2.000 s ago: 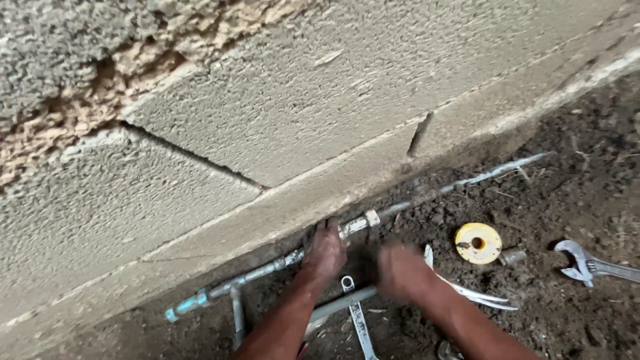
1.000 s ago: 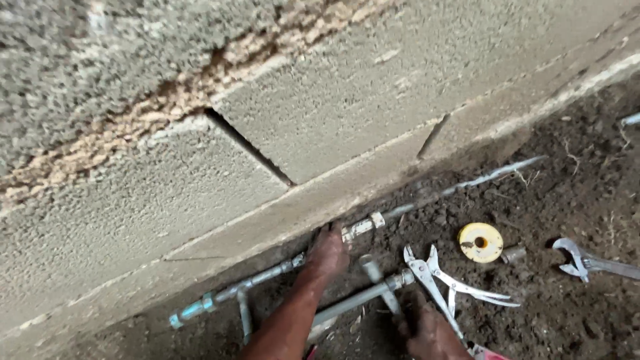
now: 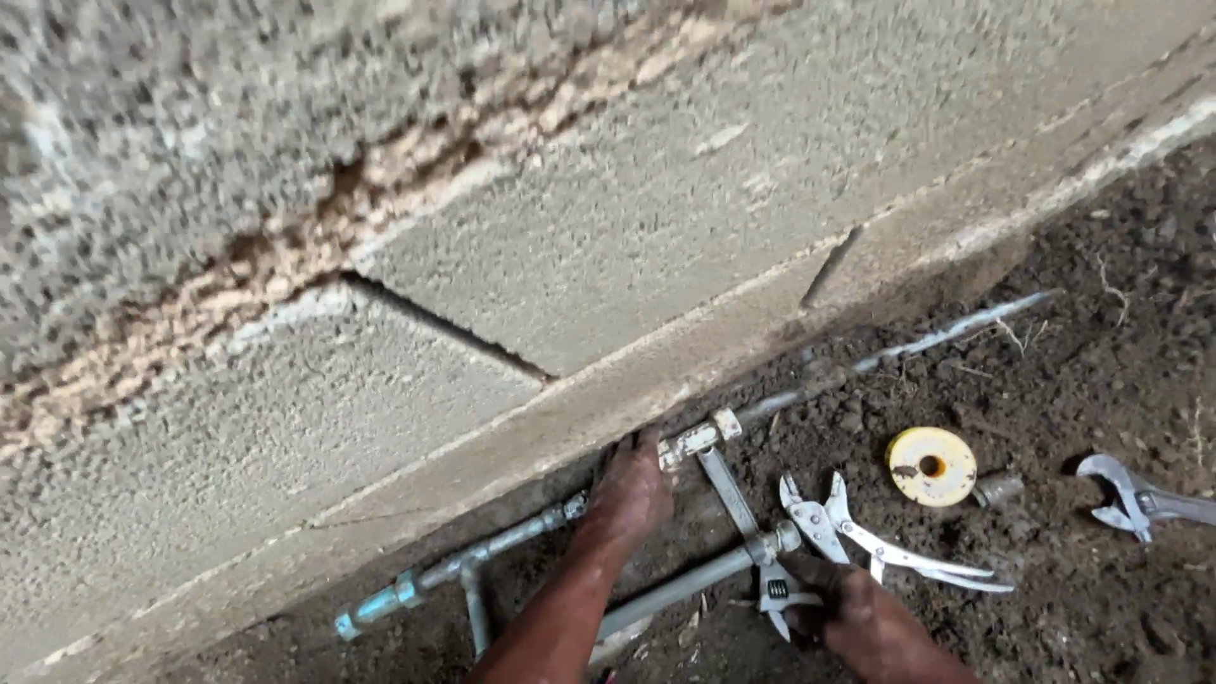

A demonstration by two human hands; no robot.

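Note:
My left hand is closed around the left end of a whitish pipe fitting at the foot of the wall; its fingertips are partly hidden. My right hand is at the lower right, its fingers on the jaw end of an adjustable wrench. A flat steel handle reaches from the wrench area up to the fitting, crossing by the capped end of a grey pipe. Locking pliers lie just above my right hand, beside another pair of open-jawed pliers.
A block wall fills the upper left. Along its base, a metal pipe has a turquoise end and a branch. A yellow tape spool, a small fitting and another adjustable wrench lie on the soil at right.
My right hand has moved down from near the whitish fitting and is now at the wrench. The locking pliers have shifted since one second ago. My left hand stays at the wall pipe.

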